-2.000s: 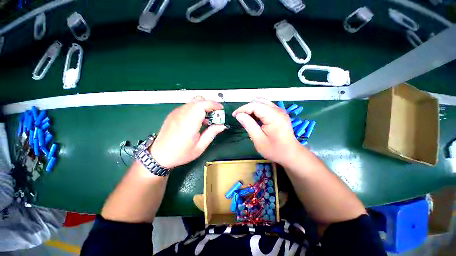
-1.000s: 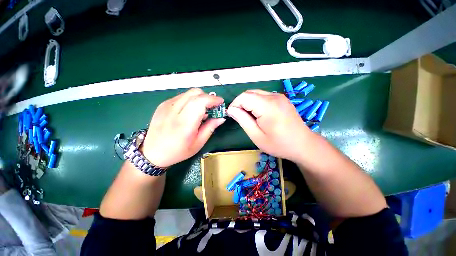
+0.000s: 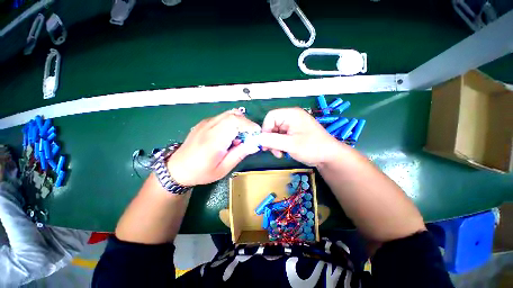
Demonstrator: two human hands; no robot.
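My left hand (image 3: 211, 147), with a metal watch on the wrist, pinches a small circuit board (image 3: 251, 136) between thumb and fingers. My right hand (image 3: 296, 136) meets it, its fingertips closed at the board's right side. What the right fingertips pinch is too small and hidden to tell. Bits of blue show beside the board, between the hands. The open battery box (image 3: 243, 201) is at my lap, below the hands, with blue cells (image 3: 265, 203) and tangled red leads (image 3: 289, 214) inside.
Blue cells (image 3: 351, 129) lie behind my right hand. Cells with boards (image 3: 42, 143) are piled far left, near another person's arm (image 3: 17, 208). A white rail (image 3: 169, 100) crosses the green bench. White housings (image 3: 332, 62) lie beyond it. A brown box (image 3: 444, 121) is right, a blue stool (image 3: 469, 242) below.
The view has shifted. The board has tilted in my left fingers and is more covered. My right fingertips have closed in against it. The other person's arm has come further into view.
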